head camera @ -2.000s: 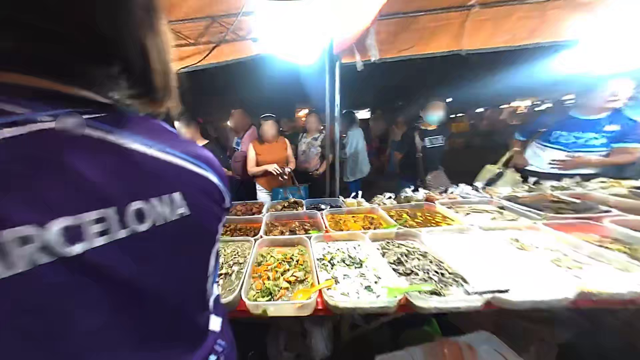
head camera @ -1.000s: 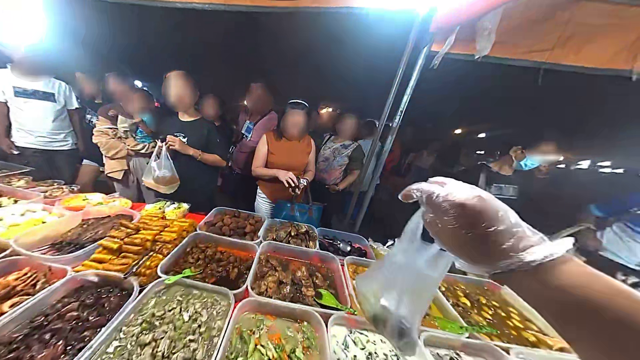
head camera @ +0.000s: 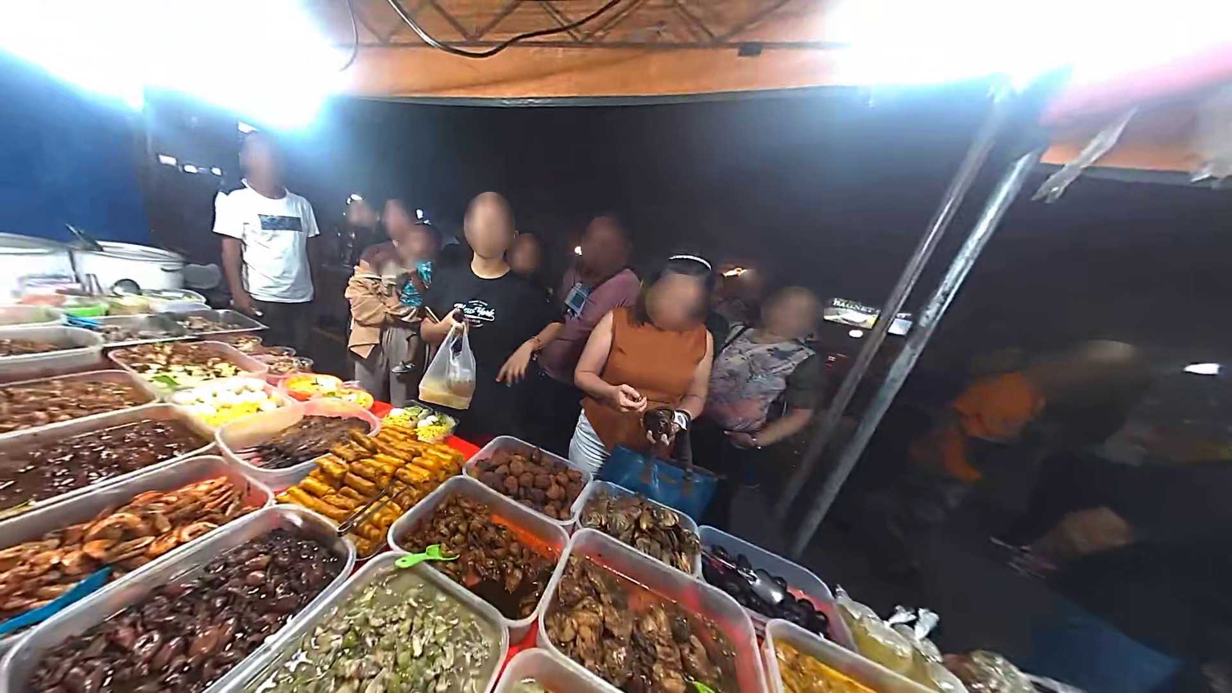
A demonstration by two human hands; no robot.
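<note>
Neither of my hands shows at this moment. Plastic tubs of cooked food cover the stall table below me. Nearest are a tub of dark stewed pieces [head camera: 192, 616], a tub of pale green chopped food in liquid [head camera: 385, 635] and a tub of browned meat pieces in sauce [head camera: 635, 616]. Behind them lies a pile of golden fried rolls [head camera: 380, 481] with metal tongs [head camera: 371, 508] on it. A green plastic spoon [head camera: 425, 555] rests on a tub's edge, and a blue utensil [head camera: 58, 603] lies in the shrimp tub [head camera: 125, 539].
Several people stand across the table; one in a black shirt [head camera: 486, 318] holds a plastic bag of food [head camera: 449, 371], another in an orange top [head camera: 645, 366] has a blue handbag [head camera: 659, 481]. Slanted metal poles [head camera: 914, 356] rise at the right. Large white pots [head camera: 130, 265] stand at the far left.
The gloved right hand holding a plastic bag, seen one second ago, is out of view. The view has swung left since two seconds ago, and the person in the purple shirt no longer shows.
</note>
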